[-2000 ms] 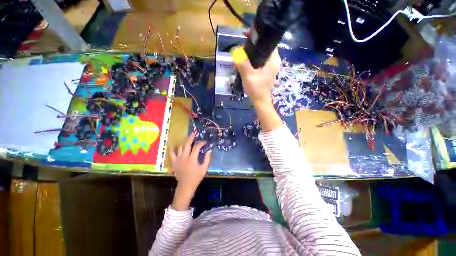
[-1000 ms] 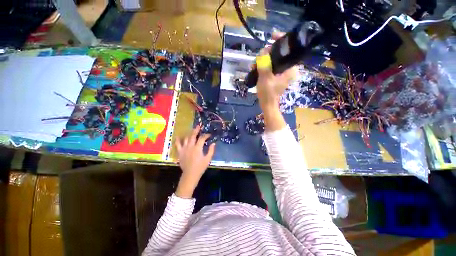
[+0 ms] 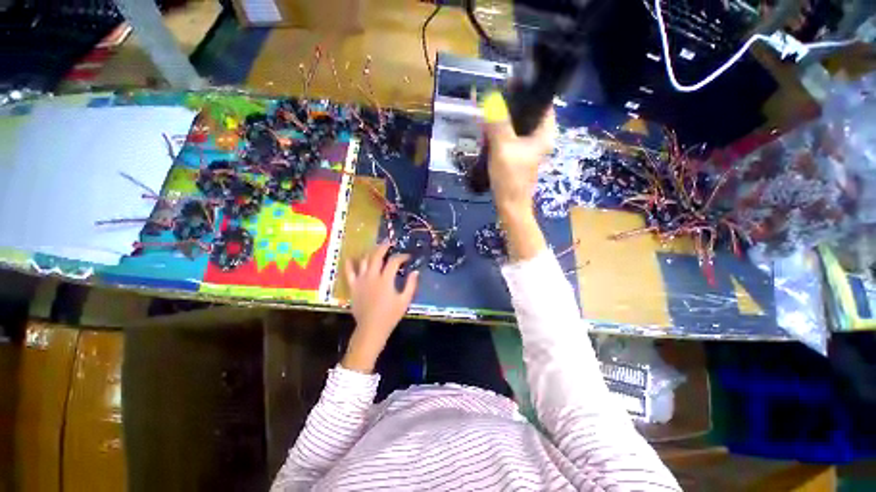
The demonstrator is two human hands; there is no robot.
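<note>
My right hand (image 3: 519,165) is closed around the thick black electric screwdriver (image 3: 546,77), which is blurred; its lower end is at the front of the silver-white screw feeder (image 3: 453,125). My left hand (image 3: 378,288) rests at the bench's front edge, its fingertips at a dark wired ring unit (image 3: 405,248). Whether the fingers grip it I cannot tell. Another wired ring unit (image 3: 446,252) lies just right of it, and one more (image 3: 490,240) lies beside my right wrist. Screws are too small to make out.
Many wired rings (image 3: 274,144) lie on the colourful printed sheet (image 3: 288,240) at left, beside a white sheet (image 3: 77,183). Clear plastic rings (image 3: 567,183), a red-and-dark wire heap (image 3: 677,192) and a plastic bag (image 3: 807,183) are at right. A white cable (image 3: 687,86) hangs behind.
The screwdriver first tilted rightward, then came back more upright near the feeder with my right hand. The left hand stays at the ring units. The view has shifted slightly.
</note>
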